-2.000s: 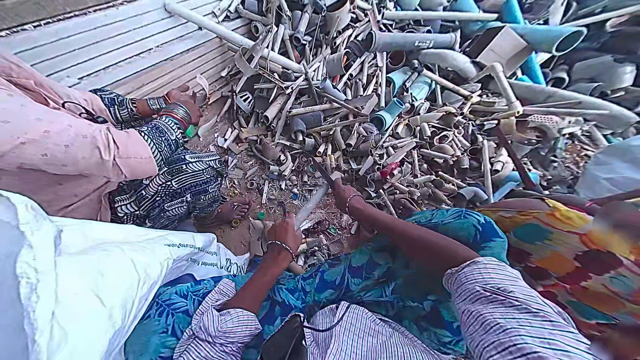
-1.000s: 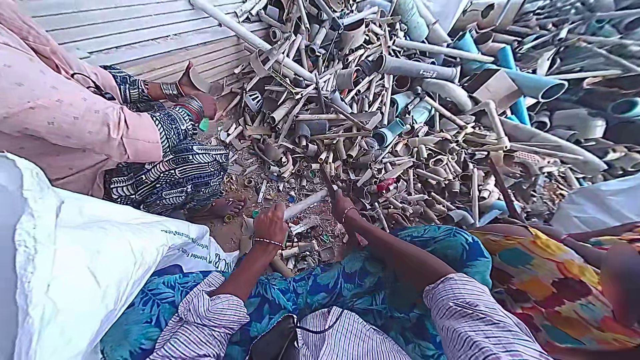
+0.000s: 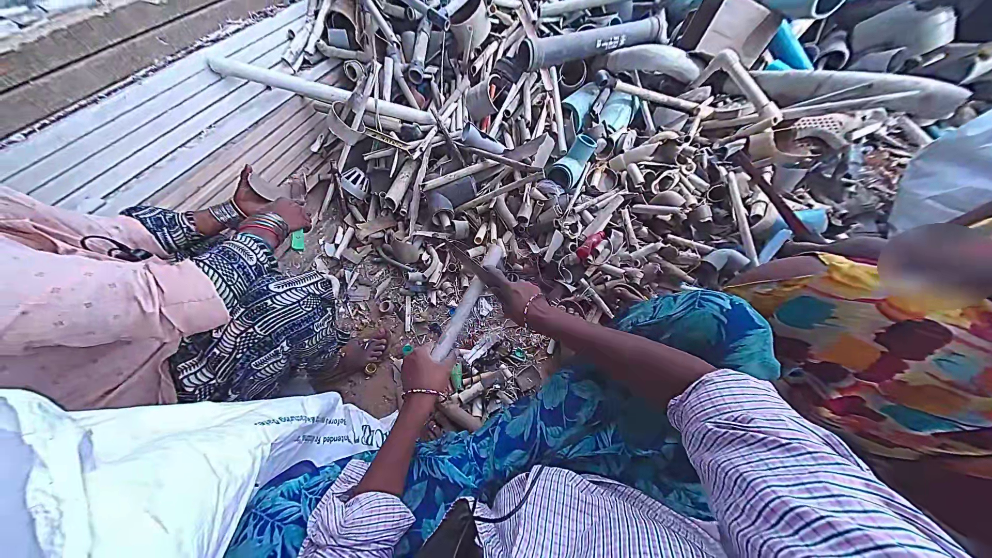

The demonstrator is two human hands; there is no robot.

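A length of pale plastic pipe [image 3: 463,311] slants up and to the right in front of me. My left hand [image 3: 425,370] is closed round its lower end. Over the pipe's upper part is my right hand [image 3: 518,297], gripping a dark, flat blade-like tool [image 3: 474,265] that lies across or against the pipe; whether it touches cannot be told. Beyond both hands spreads a heap of scrap plastic pipes and fittings [image 3: 527,194], with a red piece [image 3: 590,246] among them.
A co-worker's hands [image 3: 271,205] are at the left, holding a curved pipe piece. A white woven sack [image 3: 194,442] lies at my lower left. Grooved pale panels [image 3: 147,124] are at the upper left. Another person in patterned cloth [image 3: 876,349] sits close on my right.
The pipe in my left hand now points more steeply up the view, with my right hand and the tool near its upper end. The co-worker's hands at the left have come together lower down.
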